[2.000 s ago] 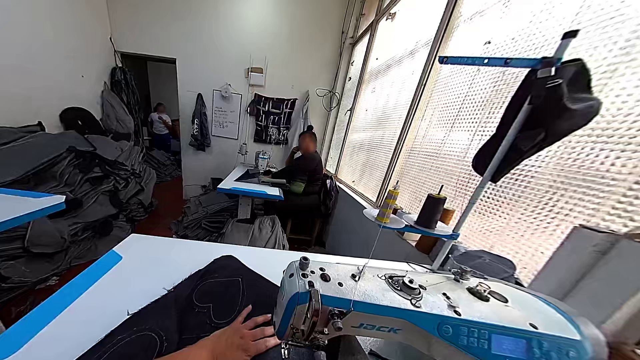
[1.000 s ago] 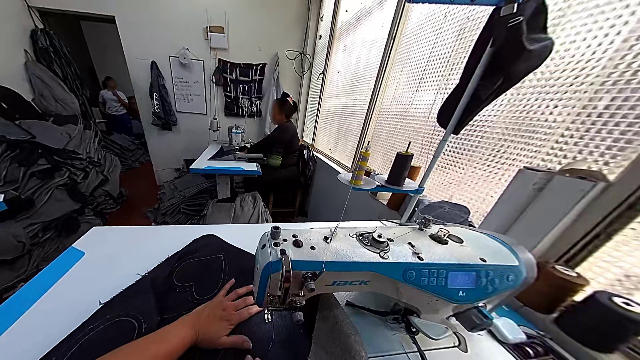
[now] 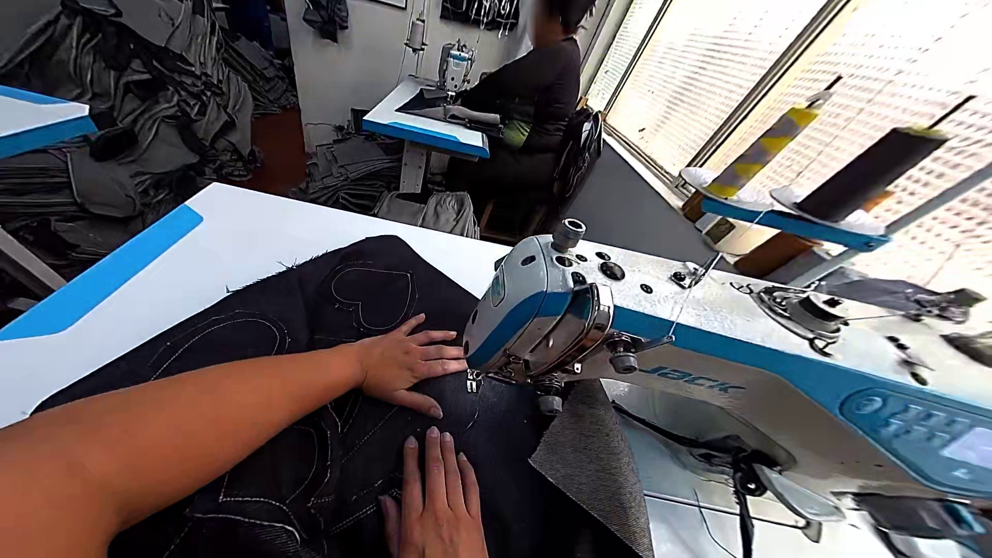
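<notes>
Dark denim fabric (image 3: 256,333) with pale stitched heart outlines lies across the white table under the head of a Jack sewing machine (image 3: 542,310). My left hand (image 3: 407,364) rests flat on the cloth, fingers spread, just left of the presser foot (image 3: 473,380). Flat on the denim nearer to me is my right hand (image 3: 442,496), its fingers pointing toward the foot. A curved line of stitching runs down from the foot. At the right the fabric's lighter underside (image 3: 601,465) shows in a folded-over corner.
Thread cones (image 3: 763,151) stand on a blue stand (image 3: 790,225) behind the machine. Ahead, a person (image 3: 542,85) sits at another sewing table (image 3: 418,132). Piles of grey garments (image 3: 155,116) cover the floor at left. The blue-trimmed edge of my table (image 3: 101,275) runs along the left.
My right hand has come into view on the denim below the machine head. My left hand stays on the fabric beside the foot. The view has tilted down.
</notes>
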